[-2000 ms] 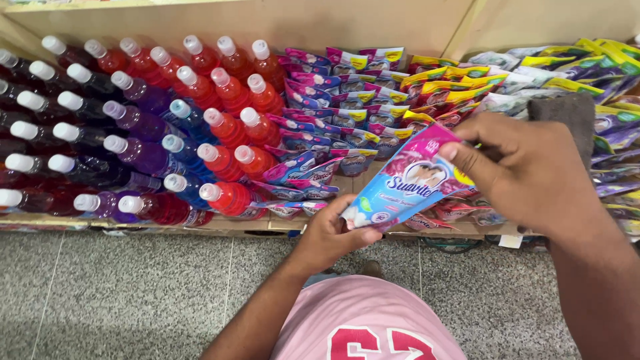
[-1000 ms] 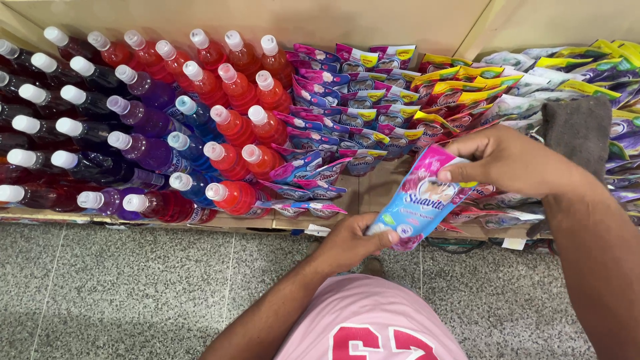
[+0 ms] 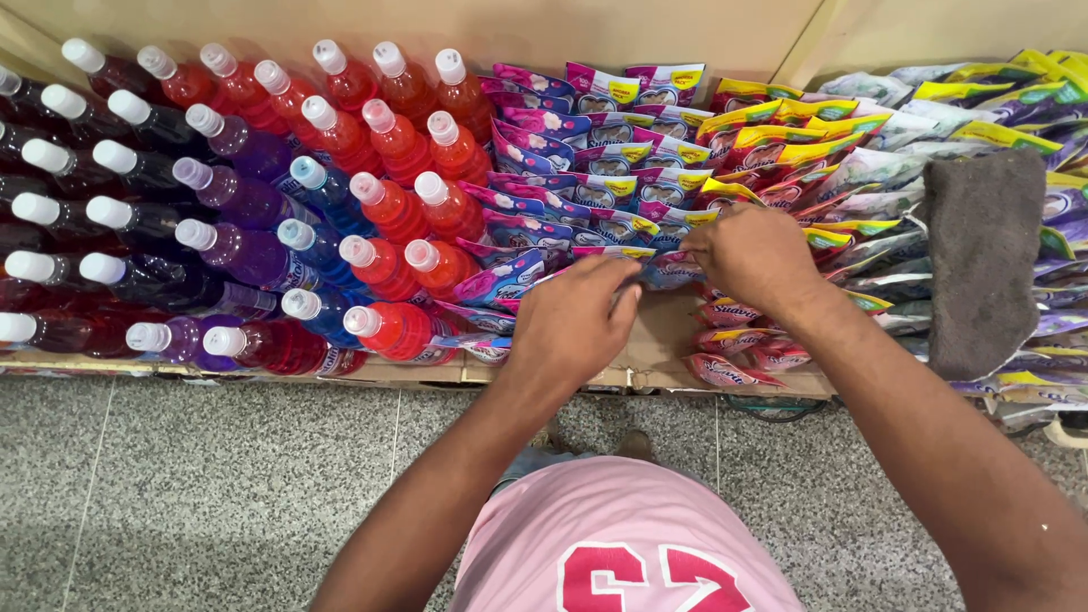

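Note:
My right hand [image 3: 756, 255] pinches the top edge of a pink and blue Suavitel pouch [image 3: 671, 270], which stands at the front of a row of like pouches. Close to its left, my left hand [image 3: 578, 319] is at the front of the neighbouring pouches, fingers bent down; whether it grips one is hidden. Pink and purple pouches [image 3: 497, 276] stand to the left of that hand. Red and yellow pouches [image 3: 731, 314] stand just right of the pouch in my right hand.
Several rows of capped bottles with red [image 3: 399, 327], blue [image 3: 327, 251] and purple liquid fill the shelf's left side. A dark grey cloth [image 3: 982, 263] lies over pouches at the right. The cardboard shelf edge [image 3: 544, 378] runs above a speckled floor [image 3: 255, 484]. A beige panel stands behind.
Both hands have moved from in front of the shelf in over the pouch rows. The pouch held between them earlier is now down among the rows, by my right hand.

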